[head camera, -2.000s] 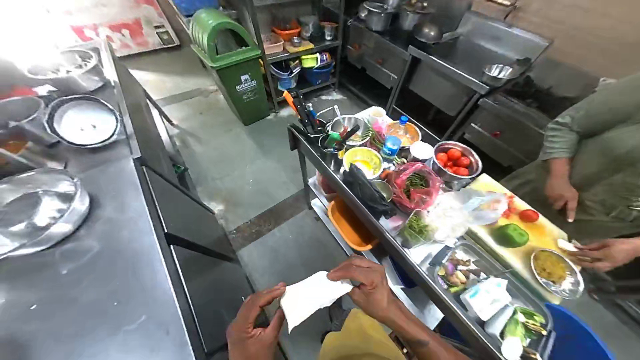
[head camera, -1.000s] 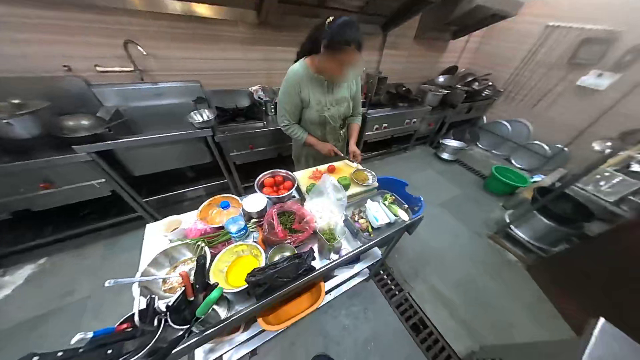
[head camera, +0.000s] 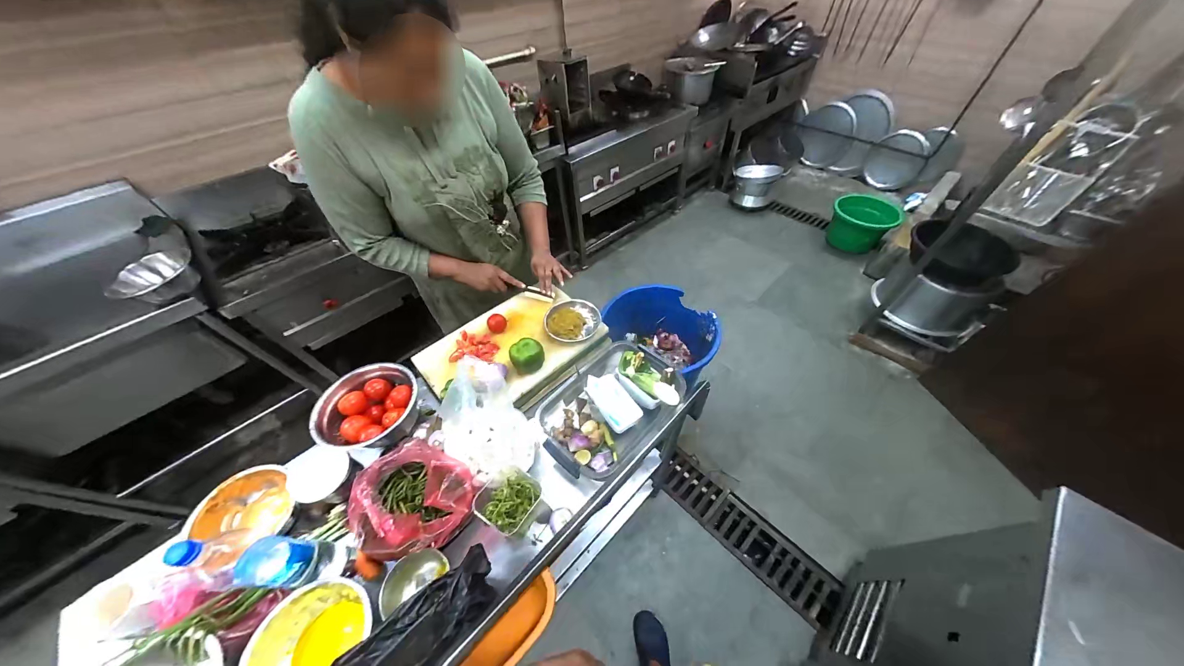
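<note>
Only a sliver of skin, apparently my left hand (head camera: 569, 659), shows at the bottom edge; its fingers and anything in it are hidden. My right hand is out of view. Just above the sliver is an orange tub (head camera: 520, 622) under the steel worktable (head camera: 592, 504). On the table stand a steel bowl of tomatoes (head camera: 366, 407), a pink bag of green beans (head camera: 412, 499), a container of chopped greens (head camera: 511, 501), a bowl of yellow liquid (head camera: 328, 629) and a black plastic bag (head camera: 430, 610).
Across the table a person in green (head camera: 421, 176) holds a knife at a cutting board (head camera: 435, 361) with a green capsicum (head camera: 526, 355). A blue bin (head camera: 661, 310) adjoins the table's end. A floor drain grate (head camera: 754, 541) and a steel cabinet (head camera: 1101, 573) lie to the right.
The view has swung right, towards the person and the far stoves. Two seconds ago both my hands held a white sheet-like thing; now it is out of view.
</note>
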